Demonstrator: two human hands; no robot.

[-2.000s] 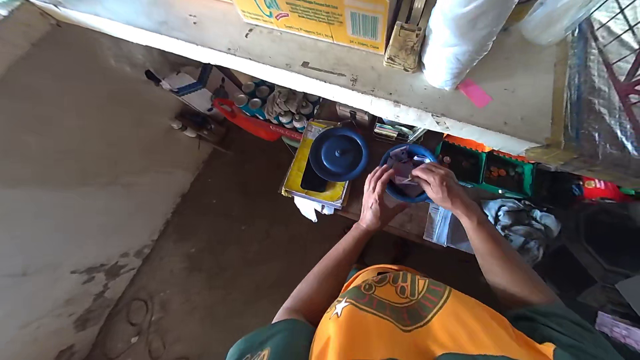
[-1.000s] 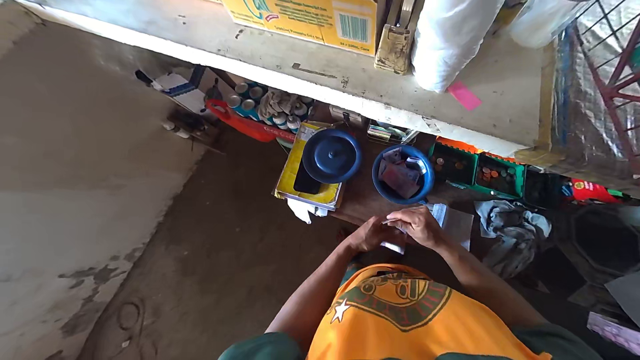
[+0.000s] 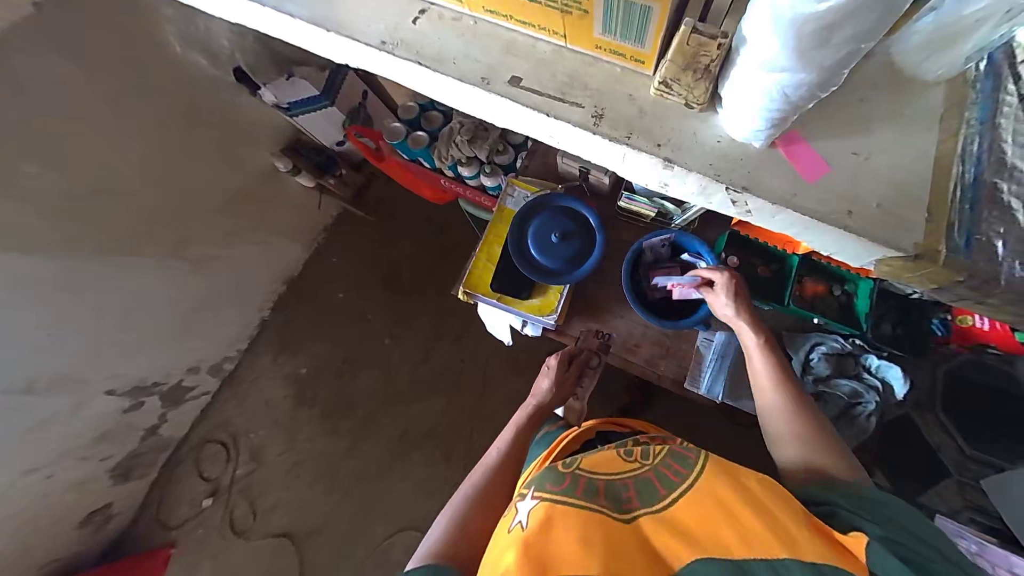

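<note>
My left hand (image 3: 558, 376) holds a banknote (image 3: 594, 360) upright by its side, just off the front edge of the wooden table (image 3: 652, 352). My right hand (image 3: 724, 294) pinches several folded banknotes (image 3: 678, 285) over a round blue plastic tub (image 3: 632, 300), which has more notes inside. Left of the tub, a blue lid (image 3: 558, 238) with a small knob lies on a yellow-covered book (image 3: 484, 276), partly over a black phone (image 3: 512, 276).
Green plastic trays (image 3: 856, 296) with coins stand right of the tub, near a clear plastic bag (image 3: 720, 370) and a grey cloth (image 3: 840, 376). A concrete counter (image 3: 544, 88) overhangs the table's back. Cans (image 3: 420, 144) stand at the left in a red crate (image 3: 416, 176).
My hands were together in front of the tub a second ago and are now apart. The right has moved up to the tub and holds notes; the left holds a note near the table edge.
</note>
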